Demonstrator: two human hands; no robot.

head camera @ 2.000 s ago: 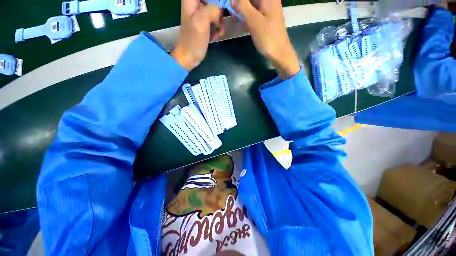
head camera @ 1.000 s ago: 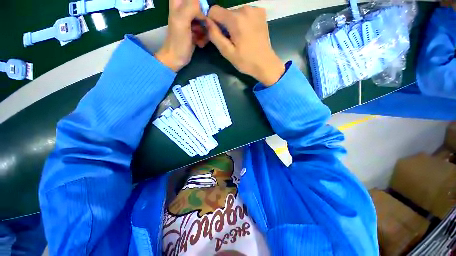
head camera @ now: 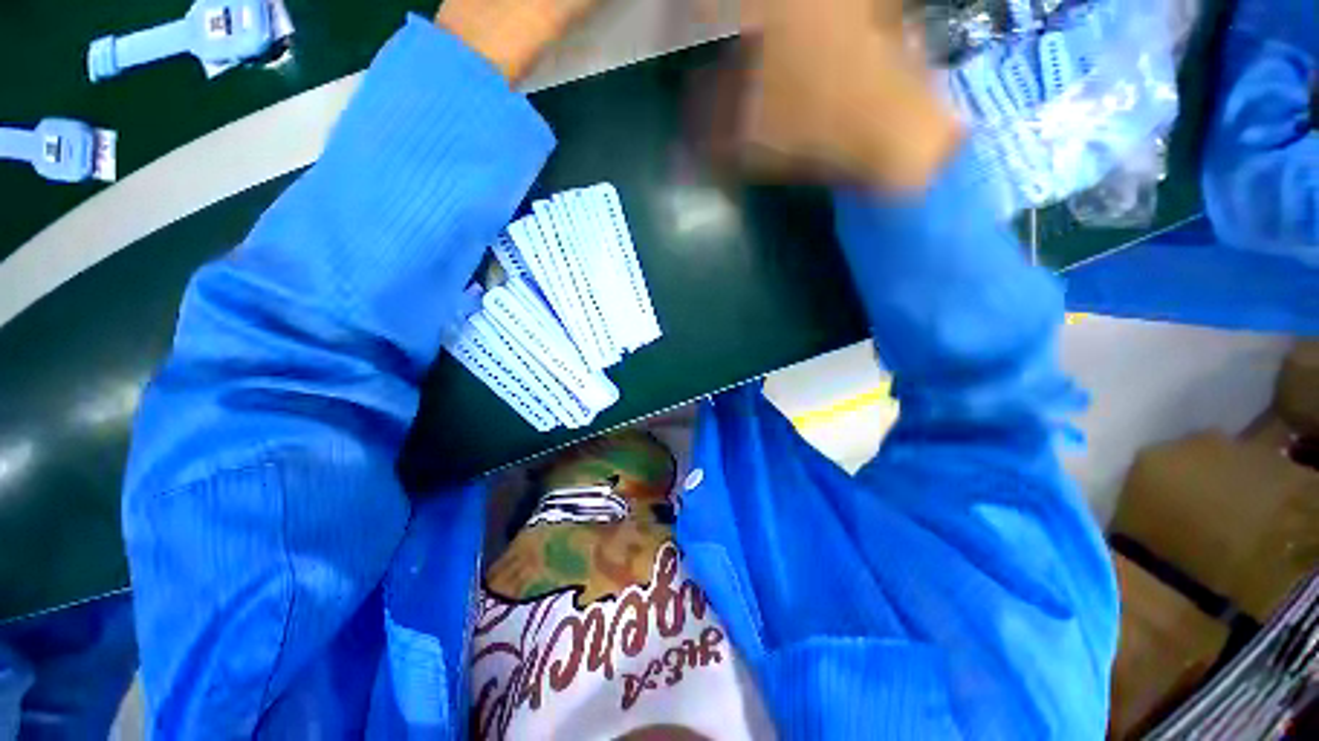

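Observation:
My left hand [head camera: 509, 26] is cut off by the top edge, above the pale rail; its fingers are out of the picture. My right hand [head camera: 817, 102] is blurred at the top, over the green worktop left of the bag; whether it holds anything cannot be told. Loose light blue watch straps [head camera: 557, 311] lie fanned in a pile on the worktop between my forearms. Part-assembled watches lie on the belt at upper left, one [head camera: 203, 35] near the top edge and one [head camera: 55, 148] at the left edge, each with a white paper label.
A clear bag of light blue straps [head camera: 1063, 116] lies at upper right, partly behind my right hand. The pale curved rail [head camera: 217, 181] separates belt and worktop [head camera: 130, 348]. Another person's blue sleeve [head camera: 1261, 138] is at far right. Brown cartons [head camera: 1222, 507] stand on the floor.
My hands were close together at the top with a light blue piece between them; now they are apart. My right hand has moved right, my left toward the top edge. The view has shifted slightly.

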